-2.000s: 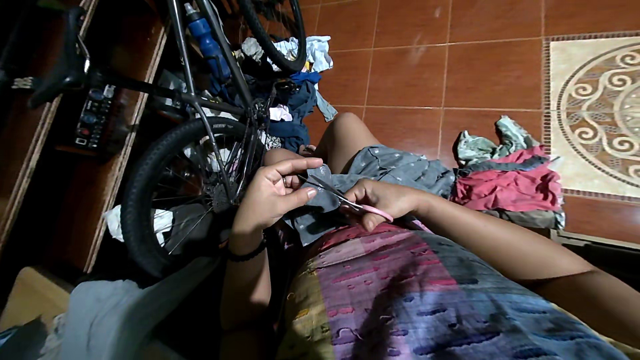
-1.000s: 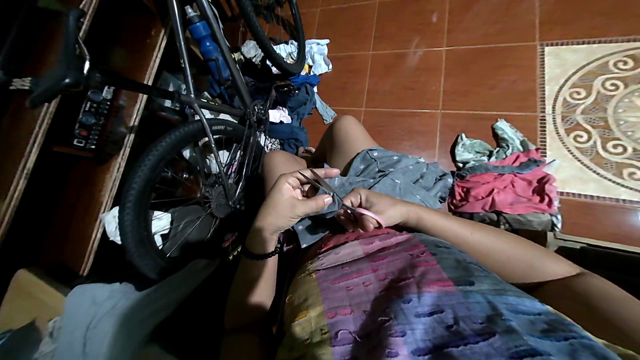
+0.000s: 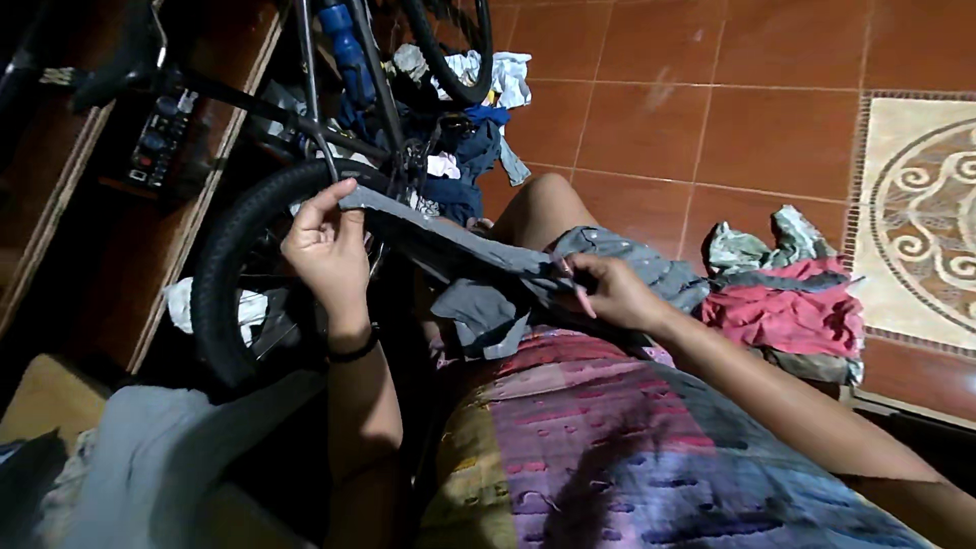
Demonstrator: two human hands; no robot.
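Note:
A strip of grey cloth (image 3: 457, 238) is stretched between my two hands above my lap. My left hand (image 3: 328, 244) pinches its raised far end between thumb and fingers. At the other end, my right hand (image 3: 610, 290) holds the cloth together with scissors (image 3: 582, 293), whose pink handle shows at the fingers; their blades are mostly hidden. More grey cloth (image 3: 484, 313) hangs in folds below the strip, over my lap.
A bicycle with a black rear tire (image 3: 210, 282) stands at the left, beside wooden shelves. Mixed clothes (image 3: 473, 152) lie behind it on the tiled floor. Red and green cloths (image 3: 785, 305) are piled at the right, near a patterned tile panel (image 3: 915, 221).
My hands were close together at the scissors before. My left hand has moved away to the left, and the grey cloth now spans between them.

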